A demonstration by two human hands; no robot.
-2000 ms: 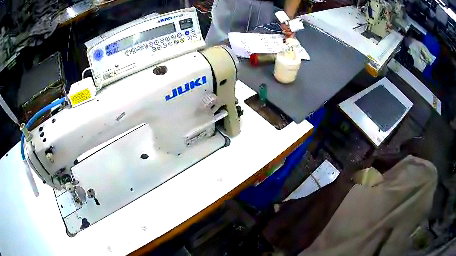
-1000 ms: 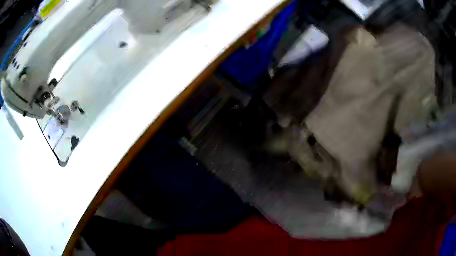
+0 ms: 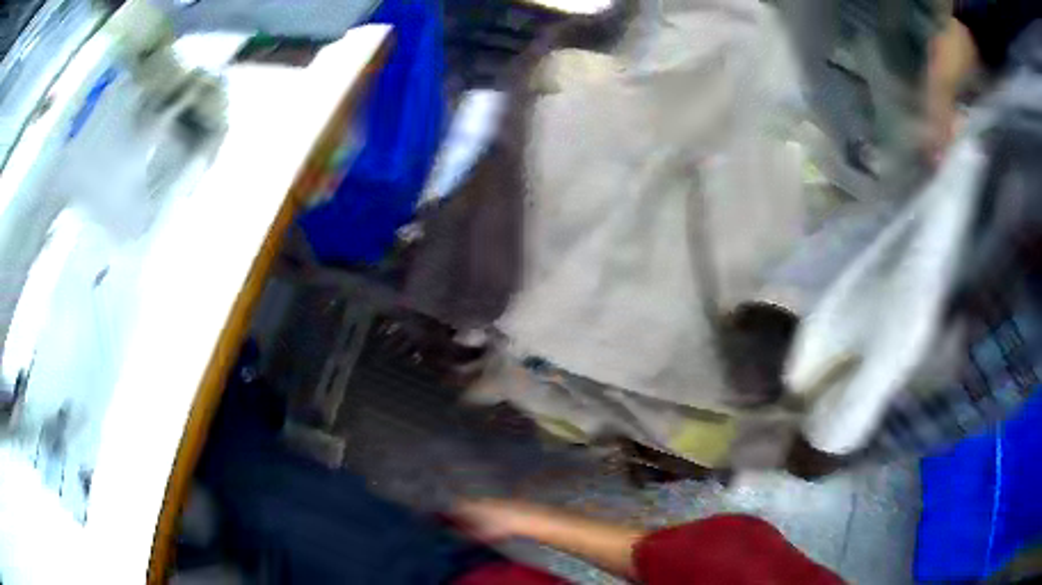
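Observation:
A large grey-beige garment piece lies in a heap beyond my lap, with dark brown cloth along its left side. Yellowish patches show at its lower edge. My right hand, bare and blurred, is low in the picture over my dark-clothed lap, apart from the heap; its forearm comes from a red sleeve at the right. Its fingers are too blurred to read. My left hand is not in view.
The white sewing machine stands on the white table with a wooden edge at the left. A blue bin is beside it. At the right are a person's bare arm, pale cloth and checked cloth.
The view has swung right, so the machine has shifted left and the heap sits nearer the middle. My right forearm and hand now show at the bottom; another person's arm shows at upper right.

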